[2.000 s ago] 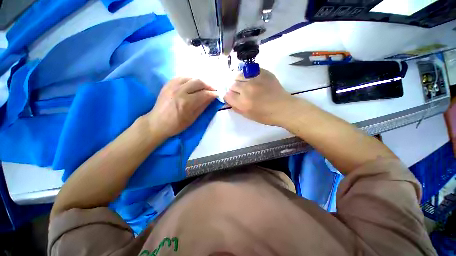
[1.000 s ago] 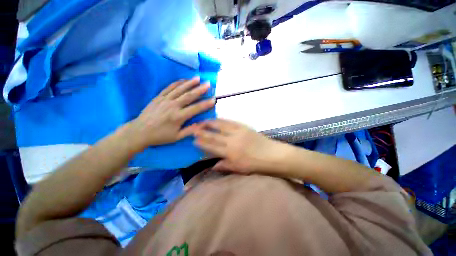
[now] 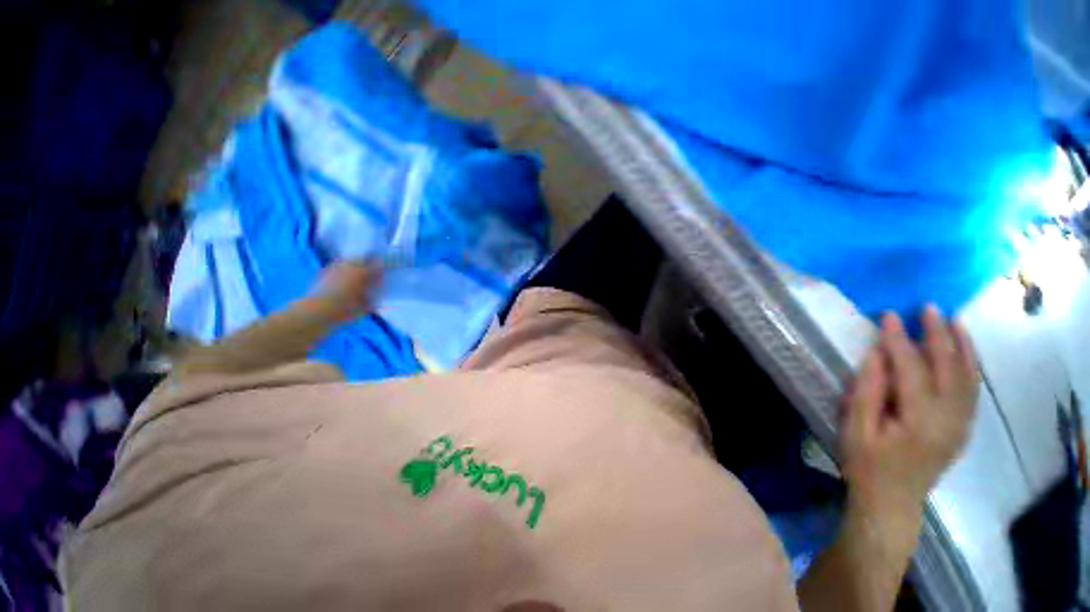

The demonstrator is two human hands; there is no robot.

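The blue garment panel (image 3: 825,108) lies over the white table at the top right, its lower edge near the table's front edge. My right hand (image 3: 911,401) is flat with its fingers spread on the table, fingertips at the panel's edge. My left hand (image 3: 344,291) is small and blurred, at the near side of a heap of blue and pale blue pieces (image 3: 359,167) below the table. Whether its fingers hold any cloth cannot be told. The bright machine lamp (image 3: 1052,191) shows at the right edge; the needle area is not clear.
The grey ruler strip (image 3: 717,257) runs diagonally along the table's front edge, between my body and the panel. The black phone (image 3: 1052,538) and blurred dark snips (image 3: 1067,428) lie at the far right. Purple and white cloth (image 3: 72,442) shows at the lower left.
The view has swung left and down towards the heap. My left hand has left the panel and moved down to the heap. My right hand rests farther along, at the panel's edge.
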